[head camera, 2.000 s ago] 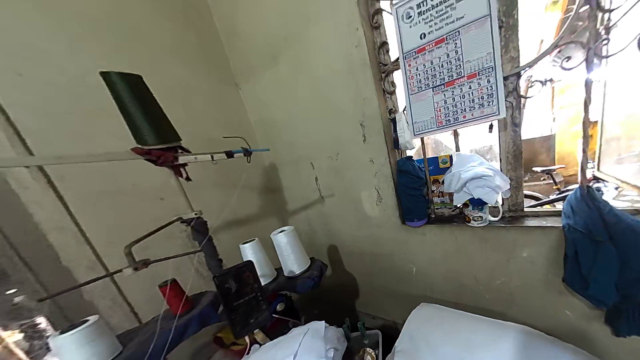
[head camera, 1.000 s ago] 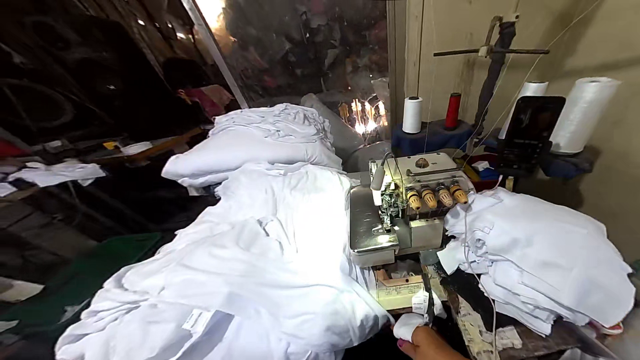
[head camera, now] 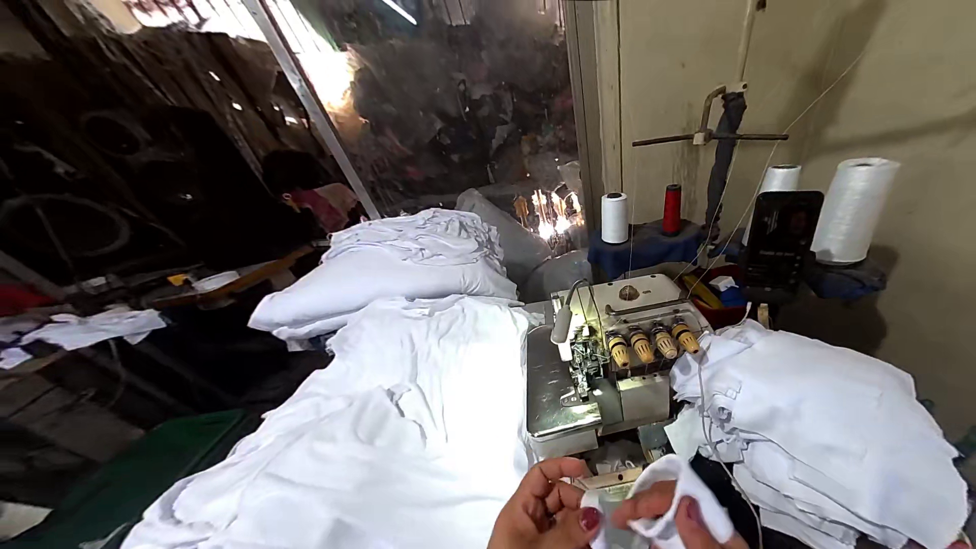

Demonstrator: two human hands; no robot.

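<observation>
In front of an overlock sewing machine [head camera: 633,320], low in the view, my left hand [head camera: 545,507] pinches one end of a small white fabric band [head camera: 705,499]. The band is looped over the fingers of my right hand [head camera: 682,518], which grips its other part. Left of the machine spreads white knit fabric [head camera: 396,435], with more folded white fabric [head camera: 427,244] heaped behind it. A stack of cut white fabric pieces [head camera: 823,419] lies to the right. No cloth is seen under the presser foot [head camera: 583,389].
A white thread cone [head camera: 614,218] and a red thread spool [head camera: 671,210] stand behind the machine. A large white cone [head camera: 854,210] and a phone [head camera: 784,240] are at the right, beneath a metal thread stand [head camera: 709,137]. Thin threads run down to the machine. Glass is behind.
The view has swung from the wall and window to the sewing machine. One second ago only one hand showed, at the white band; now both hands are on it.
</observation>
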